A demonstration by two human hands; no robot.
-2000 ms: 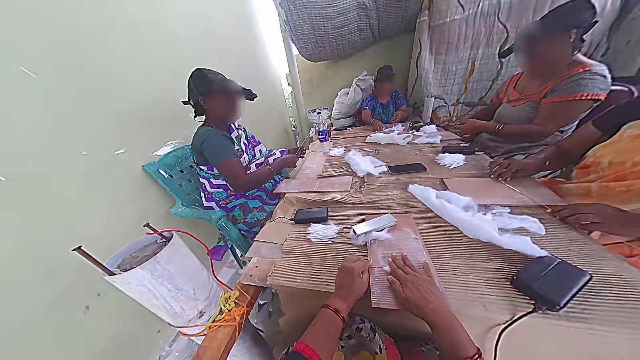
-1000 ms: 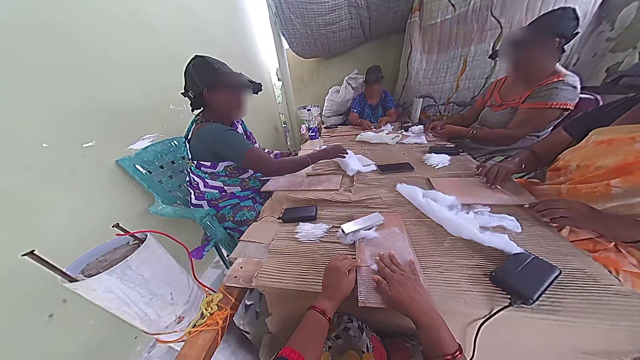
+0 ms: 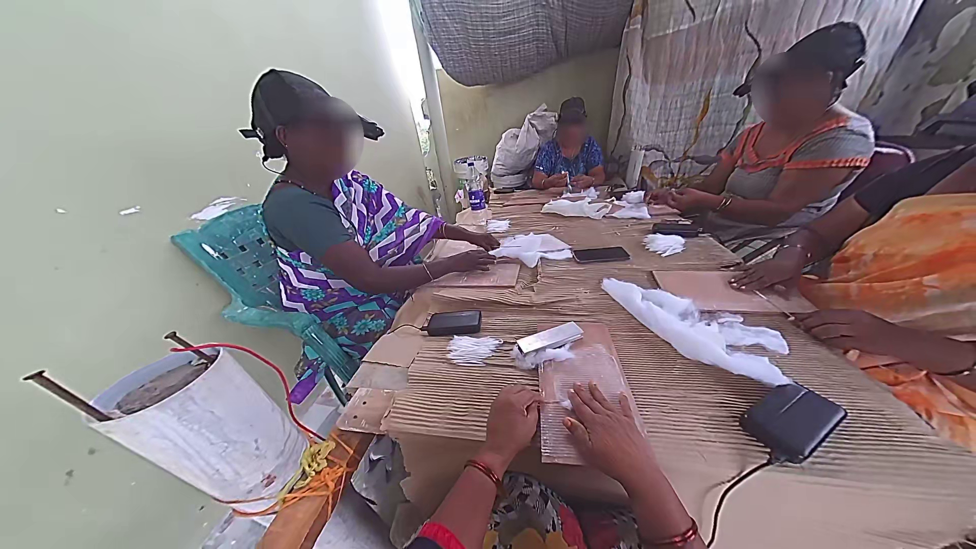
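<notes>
A pinkish, finely ridged board [image 3: 583,366] lies flat on the corrugated cardboard in front of me. My right hand [image 3: 606,427] rests palm down on it, fingers spread, with a small tuft of white cotton [image 3: 566,404] beside its fingertips. At the board's left edge, my left hand [image 3: 515,419] has its fingers curled; whether something thin is between them cannot be told. Past the hands, a silvery rectangular box [image 3: 549,338] sits on a wad of cotton [image 3: 543,357]. Left of that lies a pile of thin white cotton wicks [image 3: 473,349].
A black device with a cable [image 3: 793,422] is at the right, near a long cotton strip [image 3: 686,328]. Another black device [image 3: 454,323] is at the left. Co-workers sit around the table with boards and cotton. A white bucket [image 3: 206,427] stands beyond the table's left edge.
The person at the left, who reached toward the cotton a second ago, has drawn the arm back over their own board. My hands remain at my board.
</notes>
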